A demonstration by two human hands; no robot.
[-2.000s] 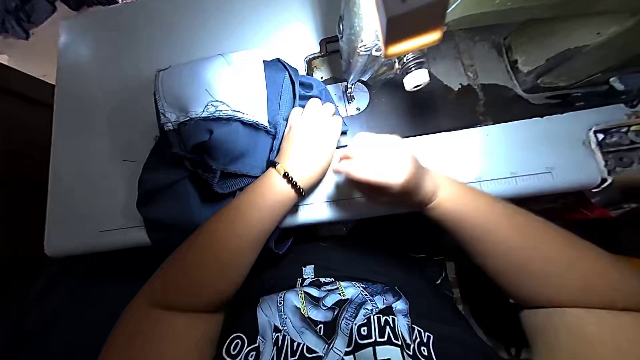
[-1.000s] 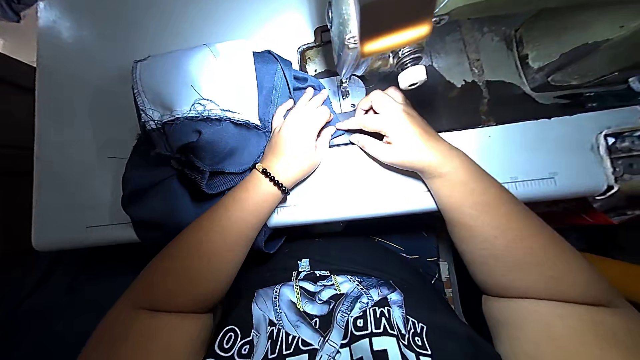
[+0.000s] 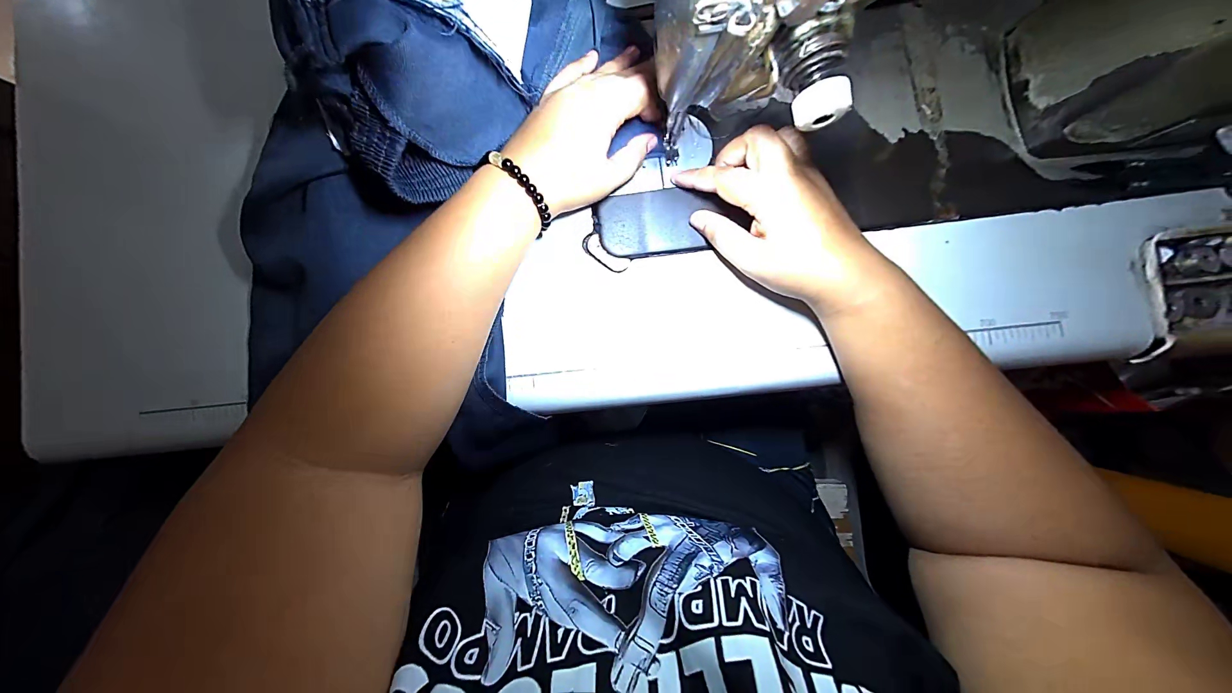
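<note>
A navy blue garment (image 3: pixel 414 87) with ribbed and white fabric parts lies bunched on the left of the sewing machine bed, part of it hanging over the front edge. My left hand (image 3: pixel 587 135), a beaded bracelet at its wrist, rests on the garment with fingers spread, left of the presser foot (image 3: pixel 672 144). Right of the foot, my right hand (image 3: pixel 770 212) has its index fingertip by the needle plate (image 3: pixel 695 144) and its thumb at the dark slide plate (image 3: pixel 650 223). Whether thin cloth lies under that fingertip I cannot tell.
The sewing machine's head (image 3: pixel 717 48) with its thread tension knob (image 3: pixel 821 103) stands just above my hands. A white machine bed (image 3: pixel 616 327) with a printed ruler runs along the front. Metal bobbin-like parts (image 3: pixel 1198 279) sit in a recess at the right.
The garment and my left hand have moved up, away from my body, beside the needle. The dark slide plate is now uncovered. My right hand no longer pinches the blue cloth. The view is nearer.
</note>
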